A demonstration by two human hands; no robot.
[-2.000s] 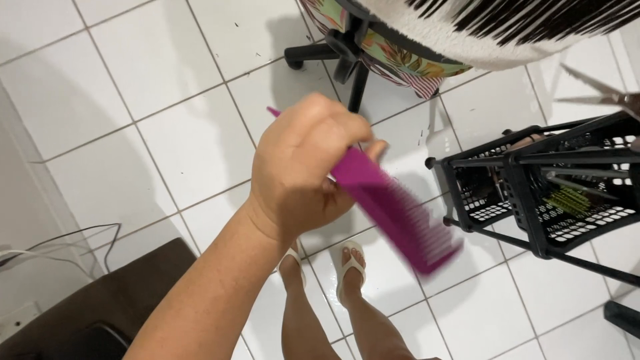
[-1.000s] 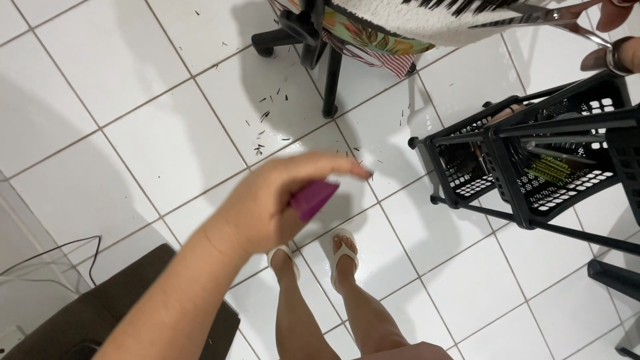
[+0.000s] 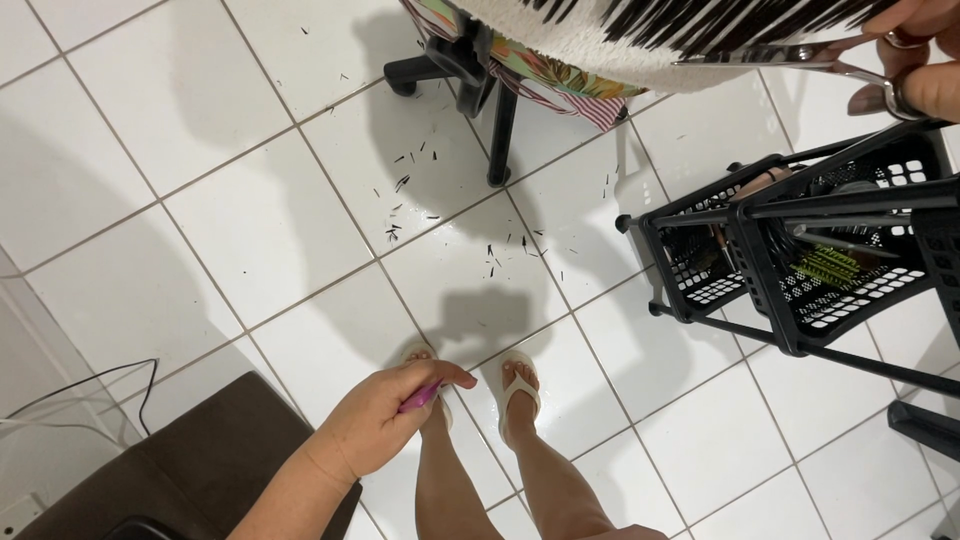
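My left hand (image 3: 394, 409) is closed around a purple comb (image 3: 421, 395), mostly hidden in the fist, above the feet in white flip-flops. At the upper right, my right hand (image 3: 919, 64) has its fingers in the ring handles of metal hair scissors (image 3: 806, 54); the hand is cut off by the frame edge. The blades point left and look nearly closed, just under the ends of dark, wet-looking hair (image 3: 690, 22). That hair hangs in strands over a white towel (image 3: 585, 45) at the top edge. The person under the towel is out of view.
A black wheeled basket trolley (image 3: 772, 292) at the right holds brushes, one with green bristles. Chair base legs (image 3: 501, 142) stand below the towel. Hair clippings (image 3: 491, 251) dot the white tiles. A dark brown padded seat (image 3: 202, 457) and cables (image 3: 154, 390) are lower left.
The comb, plainly visible two seconds ago, is now mostly hidden in my left hand, which has moved lower. My right hand, unseen at first, has come in at the upper right with the scissors.
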